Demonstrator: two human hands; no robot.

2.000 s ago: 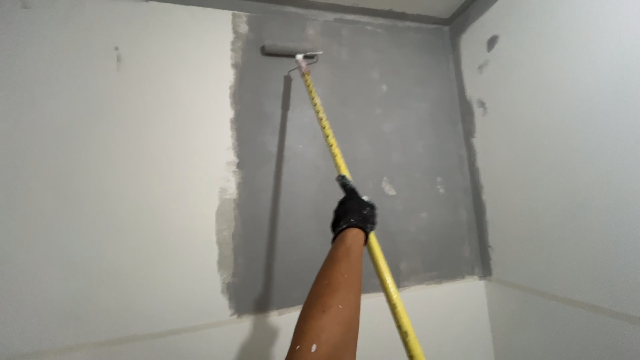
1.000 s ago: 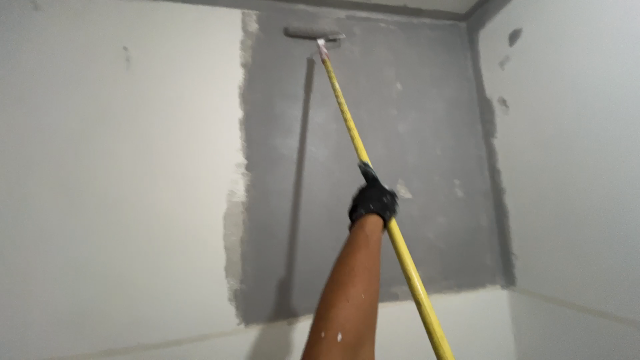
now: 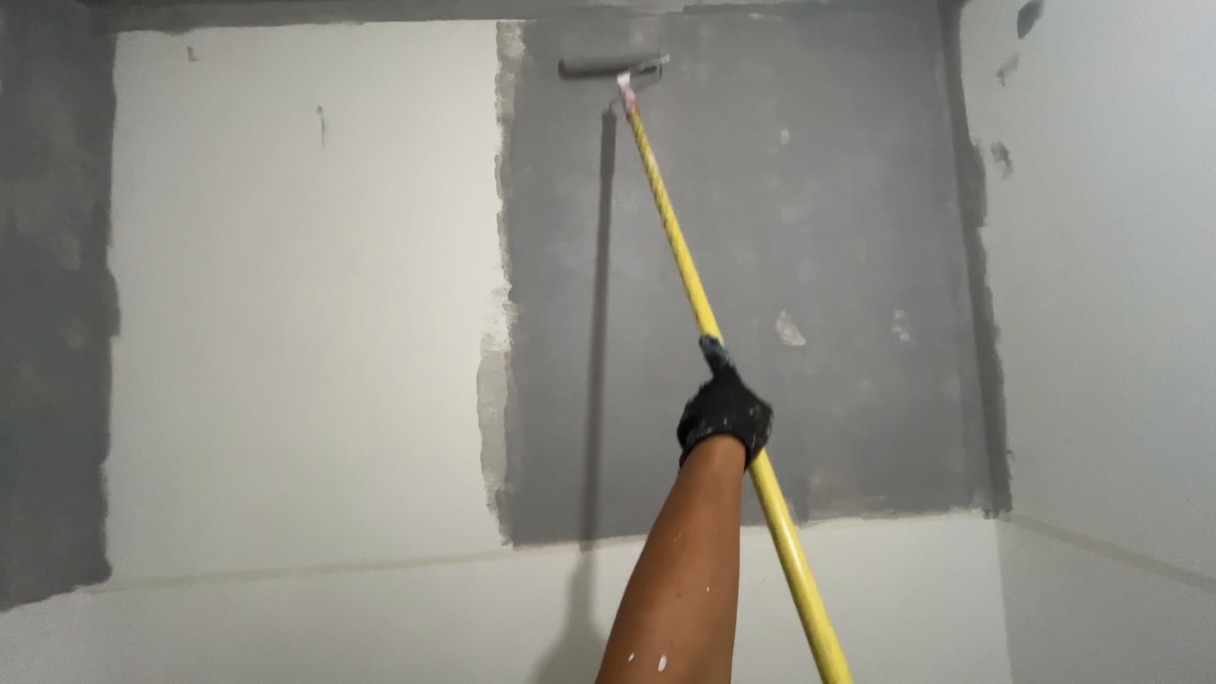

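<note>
My left hand (image 3: 726, 413), in a black glove with paint specks, is closed around a yellow extension pole (image 3: 682, 256), thumb pointing up along it. At the pole's top end is a paint roller (image 3: 608, 68), lying roughly level against or very near the upper part of a grey-painted wall section (image 3: 855, 218). The roller looks slightly blurred. From my left hand the pole runs down to the lower right and leaves the frame. My right hand is out of view. White paint spots mark my bare left forearm.
An off-white wall area (image 3: 304, 313) lies left of the grey section, with a darker grey band (image 3: 52, 332) at the far left. The adjoining pale right wall (image 3: 1111, 304) meets it at a corner edged in grey. A thin line crosses the wall lower down.
The roller has gone up the grey section and then slightly down, with my left hand staying on the pole. The view has turned left, showing the dark grey band.
</note>
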